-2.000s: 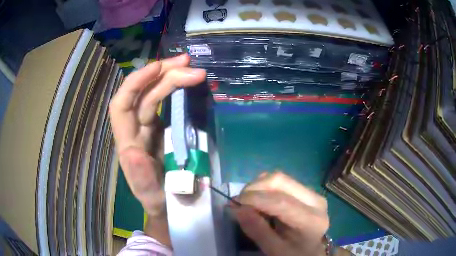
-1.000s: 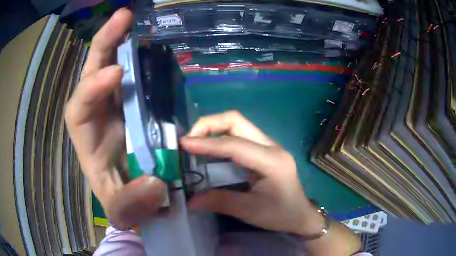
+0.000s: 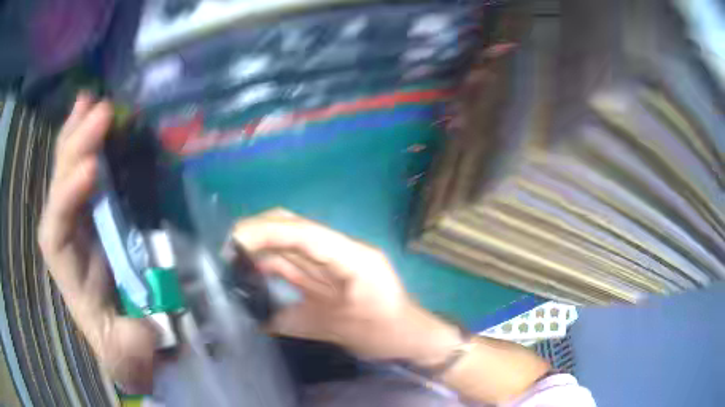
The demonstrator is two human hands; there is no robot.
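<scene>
The tape dispenser or fixture point(image 3: 135, 171), long, black and pale, stands tilted at the left, blurred. My left hand point(image 3: 87, 262) is wrapped around its left side, fingers along the top and thumb low near the green tape band point(image 3: 164, 291). The grey lever point(image 3: 119, 253) runs down its left side to the band. The white end block point(image 3: 165, 329) shows just below the band. My right hand point(image 3: 334, 290) is right of the fixture, fingers curled around a dark, blurred thing point(image 3: 248, 282), likely a wired component.
A tall tray stack point(image 3: 556, 215) with red-tipped wires fills the right. Board-backed trays point(image 3: 32, 262) stand at the far left. A film-wrapped stack point(image 3: 318, 67) lies behind the green mat point(image 3: 318, 179). A perforated sheet point(image 3: 536, 320) is at the lower right.
The view has swung right, so the fixture and both hands sit further left. My right hand has left the fixture's end, its fingers now closed around something dark. My left hand stays on the fixture.
</scene>
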